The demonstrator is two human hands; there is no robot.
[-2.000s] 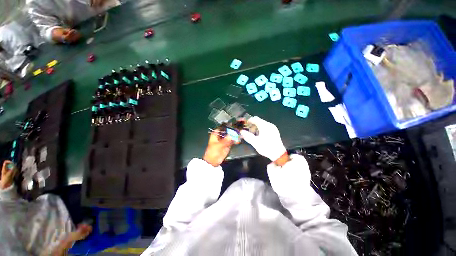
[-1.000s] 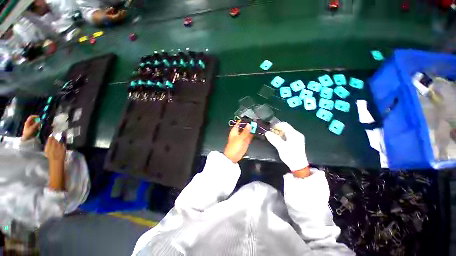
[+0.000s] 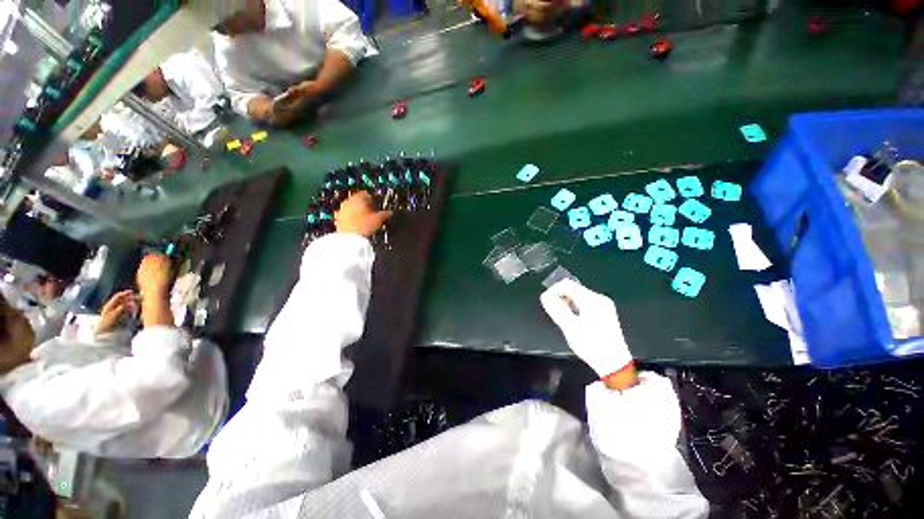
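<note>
My left hand [image 3: 360, 215], bare, reaches onto the black tray [image 3: 380, 319] at its rows of clamped assemblies [image 3: 390, 180], teal parts in black clips. What its fingers hold is hidden. My right hand [image 3: 590, 326], in a white glove with an orange-red wristband, is low over the green bench. Its closed fingertips pinch a clear square plate [image 3: 558, 276]. More clear square plates [image 3: 510, 266] lie overlapping just left of it. Teal square parts [image 3: 664, 214] lie scattered beyond it to the right.
A blue tote [image 3: 836, 243] with clear bags stands at the right, white paper slips [image 3: 750, 246] beside it. A bin of loose clips [image 3: 800, 436] is at the lower right. A neighbouring worker [image 3: 132, 375] sits at another tray, left. Small red parts [image 3: 477, 88] lie farther back.
My left hand has left my right hand and moved left to the tray's clamped rows. The clip assembly no longer shows between my hands. The view has shifted left, showing more people.
</note>
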